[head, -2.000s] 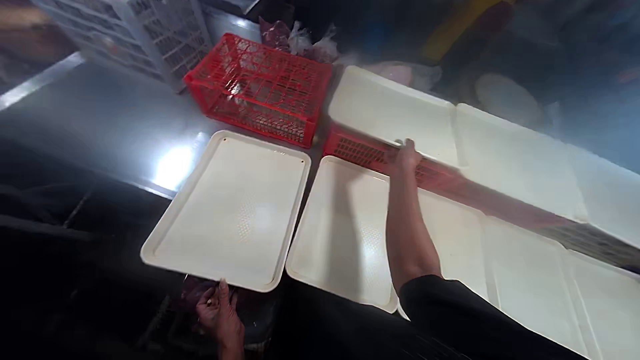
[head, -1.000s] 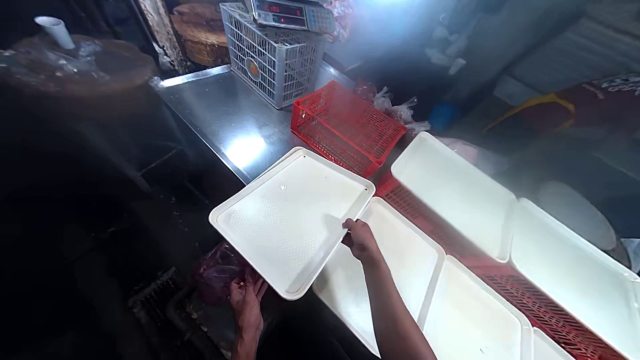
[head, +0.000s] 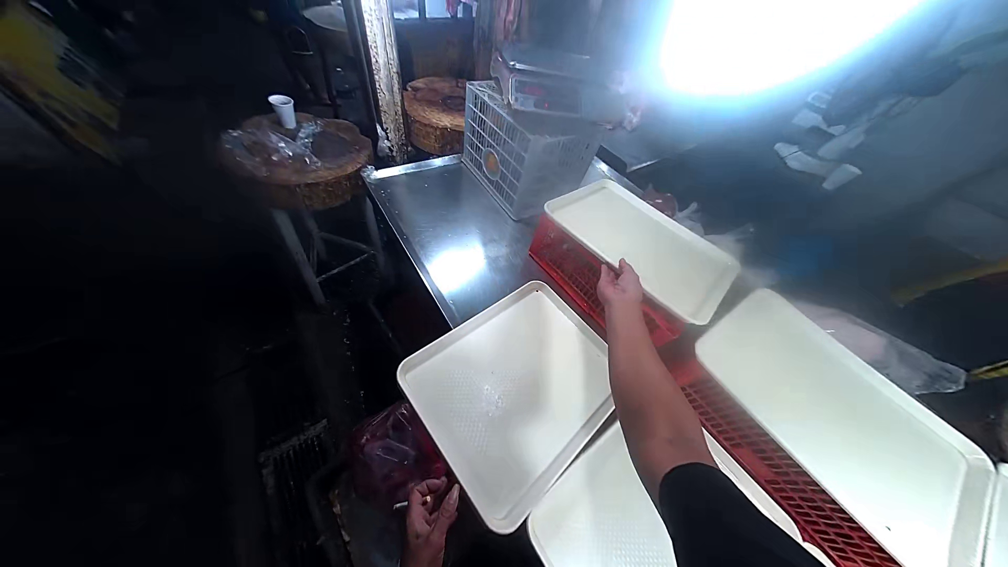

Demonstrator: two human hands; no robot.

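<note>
My right hand (head: 620,285) grips the near long edge of a cream plastic tray (head: 646,248), which lies over a red plastic crate (head: 567,260). Below and to the left, a wider cream tray (head: 504,402) rests partly over another cream tray (head: 610,504). At the wider tray's lower left edge is my left hand (head: 429,516), with a small white stick that looks like a cigarette between its fingers. A further long cream tray (head: 835,417) sits at the right on red crates (head: 772,465).
A steel table (head: 425,213) carries a grey plastic crate (head: 520,157) with a digital scale (head: 551,83) on top. At the left, a round wood block (head: 315,157) on a metal stand holds a white cup (head: 282,111) and clear plastic. A dark red bag (head: 394,449) hangs beside my left hand.
A long tray now covers the red crate that stood uncovered in both earlier frames, and my right hand is on that tray instead of the wider one. The view has swung left and up.
</note>
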